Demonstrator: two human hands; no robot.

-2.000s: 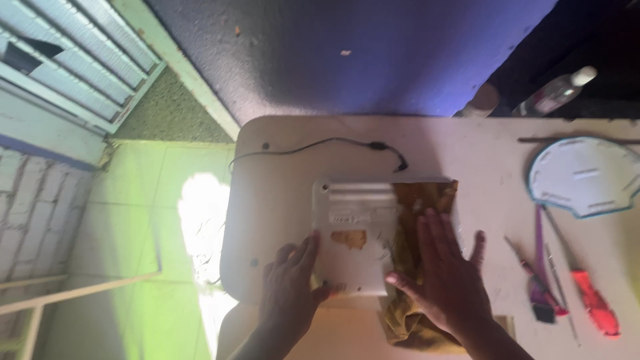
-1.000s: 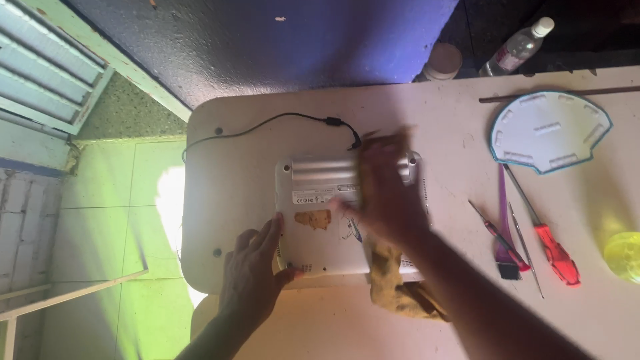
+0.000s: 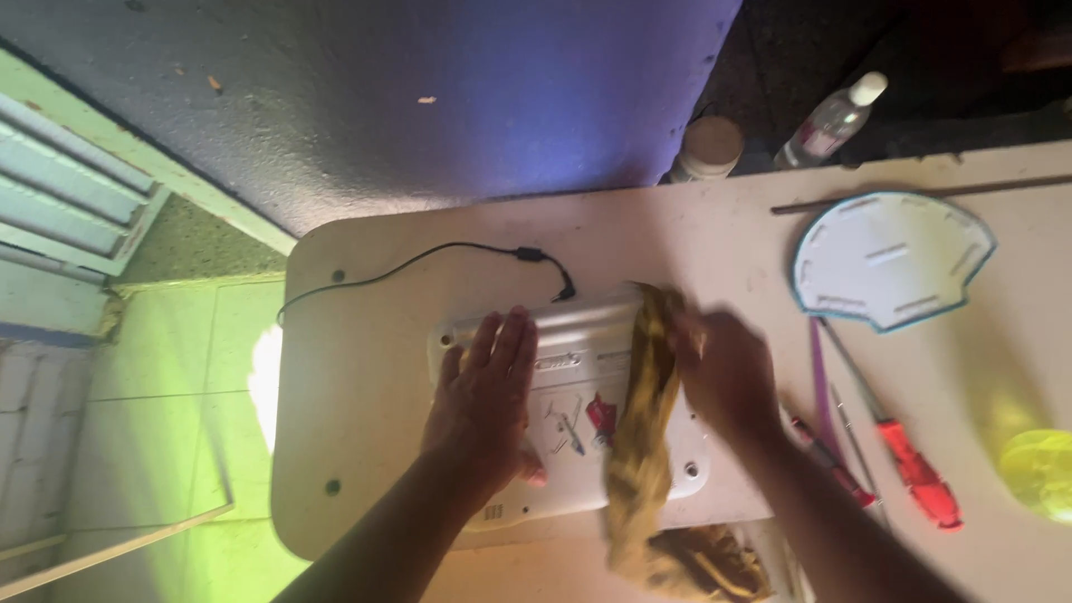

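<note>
A white laptop (image 3: 578,494) lies upside down on the table, its underside bearing labels, stickers and screws. My left hand (image 3: 486,402) rests flat on the left part of that underside, fingers pointing away from me. My right hand (image 3: 724,368), blurred, grips the upper end of a brown-yellow cloth (image 3: 641,435) at the right part of the laptop. The cloth hangs down across the casing and past its near edge. Just beyond the laptop's far edge lies the plug of a black power cable (image 3: 456,245).
To the right lie a red-handled screwdriver (image 3: 917,477), a smaller red-handled tool (image 3: 833,461), a purple-handled brush (image 3: 821,377) and a shell-shaped white panel (image 3: 892,260). A yellow round object (image 3: 1043,473) sits far right. Beyond the table's edge are a bottle (image 3: 829,126) and a lidded jar (image 3: 710,149).
My left hand has moved from the laptop's left edge onto its underside. My right hand, earlier flat on the cloth, now holds it bunched near the far right part.
</note>
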